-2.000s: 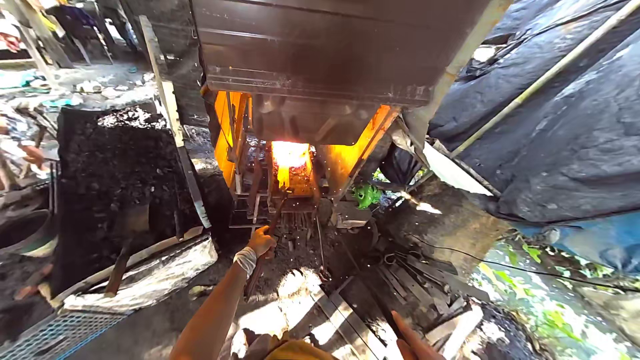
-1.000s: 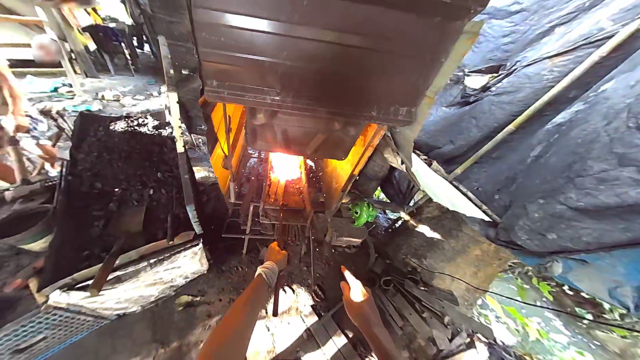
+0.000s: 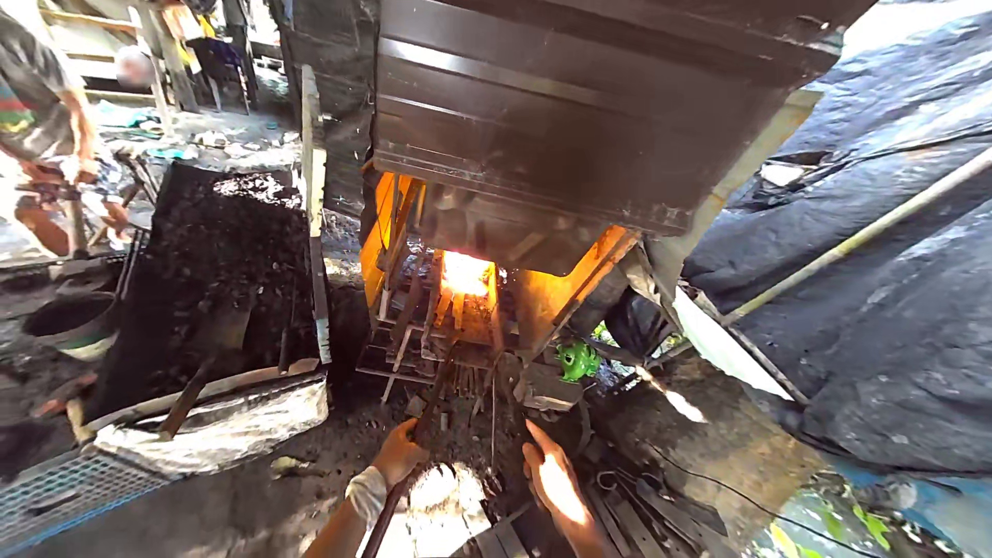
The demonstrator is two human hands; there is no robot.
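My left hand (image 3: 399, 456), with a pale wrap at the wrist, is closed on a long dark metal rod (image 3: 385, 515) that runs between my lower view and the forge. To its right, my right hand (image 3: 550, 469) is held apart with its fingers spread, and nothing shows in it. Beyond both hands a coal forge (image 3: 466, 273) glows white and orange, with several flat metal bars (image 3: 494, 318) lying into the fire. Thin upright rods, one of them a long thin rod (image 3: 494, 418), stand or lie before its mouth. A dark sheet-metal hood (image 3: 542, 116) hangs above.
A bin of charcoal (image 3: 225, 256) holding a shovel (image 3: 229, 329) lies left, beside a bucket (image 3: 74, 322). A green blower (image 3: 577, 361) sits right of the forge. Flat metal strips (image 3: 635, 519) lie at lower right, near a cable (image 3: 721, 488). A person (image 3: 46, 101) is at far left.
My right hand has come up and forward from the lower edge since two seconds ago. My left hand stays before the forge. The person at far left shows more fully.
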